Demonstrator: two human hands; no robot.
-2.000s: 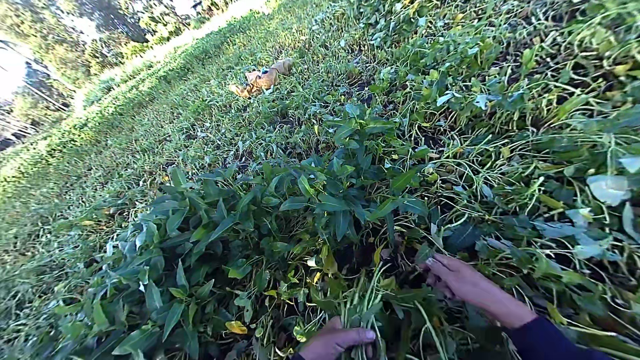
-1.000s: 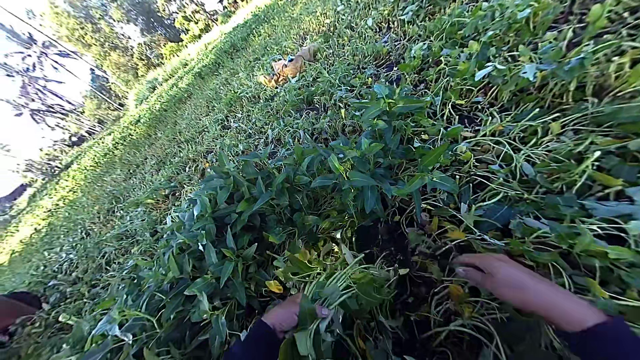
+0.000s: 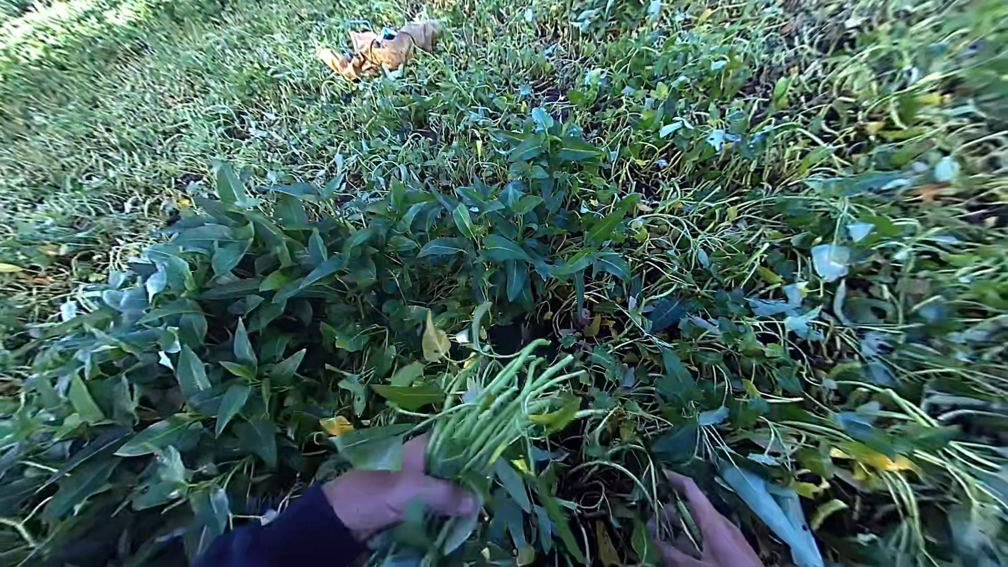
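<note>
At the bottom centre, my left hand (image 3: 398, 492) is closed around a bundle of leafy green stems (image 3: 496, 409), whose pale stem ends point up and to the right. My right hand (image 3: 705, 528) reaches into the low plants at the bottom edge, right of the bundle; its fingers are spread around thin stems, and whether it grips any I cannot tell. Upright plants with long dark green leaves (image 3: 504, 244) stand just beyond the bundle and spread to the left.
A crumpled orange-brown thing (image 3: 382, 49), perhaps a bag or dry leaves, lies at the upper left. Tangled trailing stems (image 3: 732, 228) cover the ground at right. A pale blue-grey strip (image 3: 776, 512) lies beside my right hand.
The view has tilted further down. My left hand still holds the bundle, its stem ends now plainly raised. My right hand has come nearer to the bottom edge, closer to my left.
</note>
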